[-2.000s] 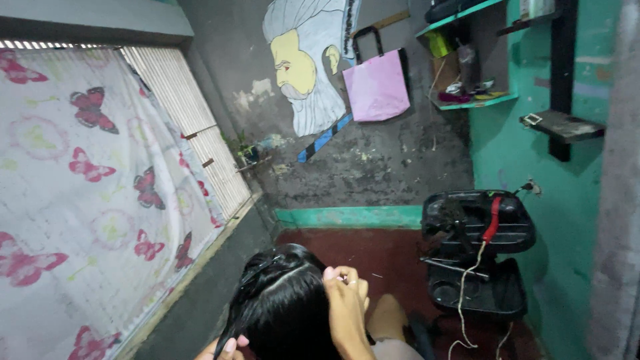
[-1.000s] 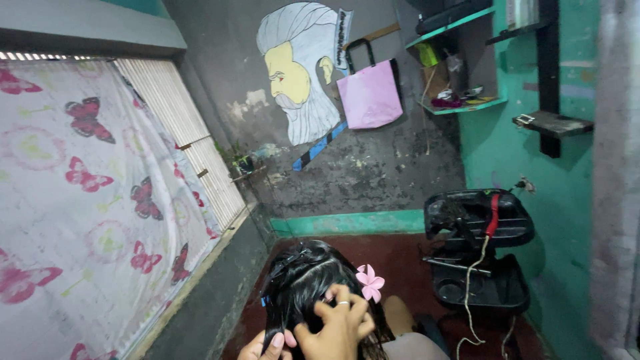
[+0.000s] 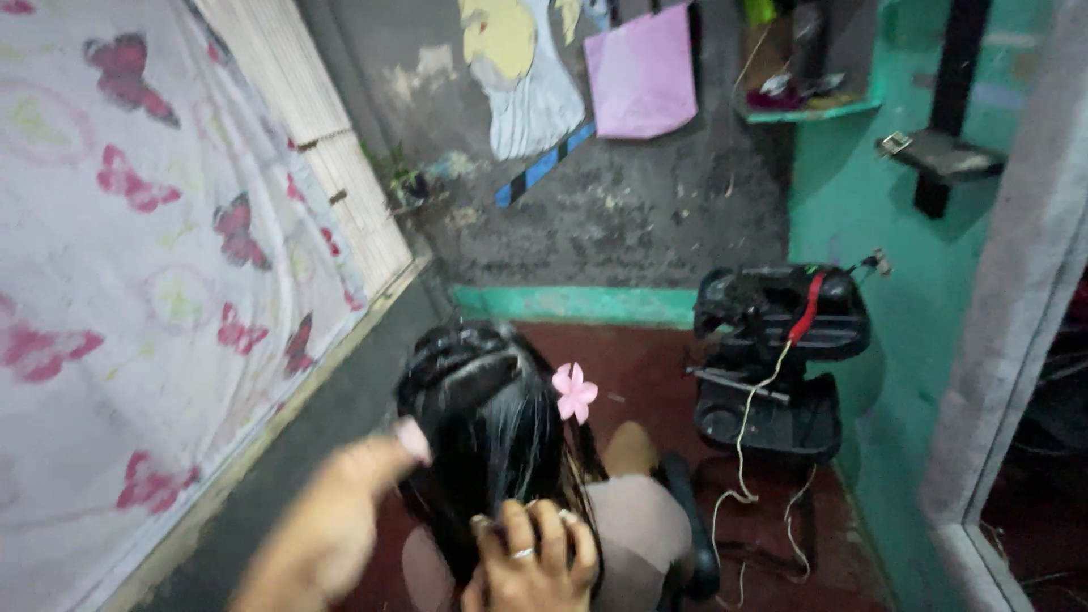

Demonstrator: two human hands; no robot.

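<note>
A seated person's long black hair (image 3: 501,416) hangs down the back, seen from behind and above, with twisted sections across the crown. A pink flower hair clip (image 3: 575,393) sits at the right side of the head. My left hand (image 3: 340,501), blurred, is raised at the left side of the hair, its thumb beside it; whether it grips any strand cannot be told. Low on the hair is my right hand (image 3: 531,552), fingers curled and a ring on one, closed on a lock whose lower part is hidden.
A black salon trolley (image 3: 769,416) stands at the right, with a red-handled corded tool (image 3: 807,310) on its top tray. A butterfly-print curtain (image 3: 170,255) covers the left side. A pink bag (image 3: 642,72) hangs on the far wall. A small black shelf (image 3: 952,157) juts from the green wall.
The hands were together at the hair a second ago; my left hand is now apart, farther left, and my right hand is lower on the hair. The view has tilted downward.
</note>
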